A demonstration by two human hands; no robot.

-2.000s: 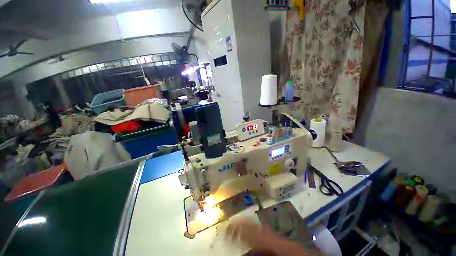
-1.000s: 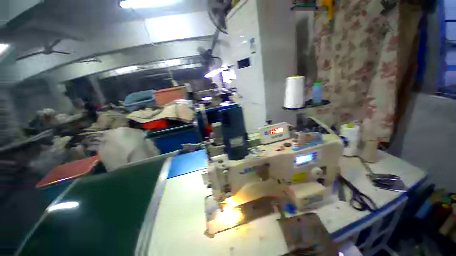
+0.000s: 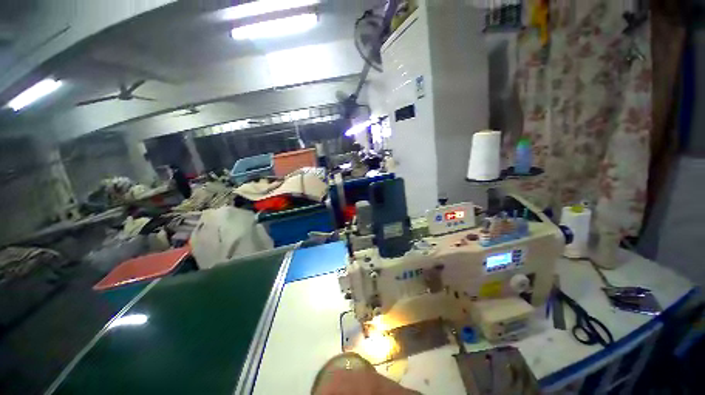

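Note:
The cream sewing machine (image 3: 456,281) stands on the white table, with its blue display lit. The lamp glows over the dark needle plate area (image 3: 417,338). Part of a hand, which looks like my right hand (image 3: 355,376), shows at the bottom edge in front of the needle area. Only a blurred finger or thumb tip is seen, close to the camera. The rest is cut off, so its grip cannot be told. My left hand is out of the picture. A dark metal tray (image 3: 497,372) lies at the machine's front right.
Black-handled scissors (image 3: 591,328) and shiny metal pieces (image 3: 632,298) lie right of the machine. A white thread cone (image 3: 485,156) stands behind it. A glossy dark green tabletop (image 3: 185,328) adjoins on the left. Fabric heaps and bins (image 3: 143,266) are beyond.
The view has turned left and up, so the machine sits further right. The forearm and hand seen right of the needle left the view, and now a fingertip shows at the bottom centre.

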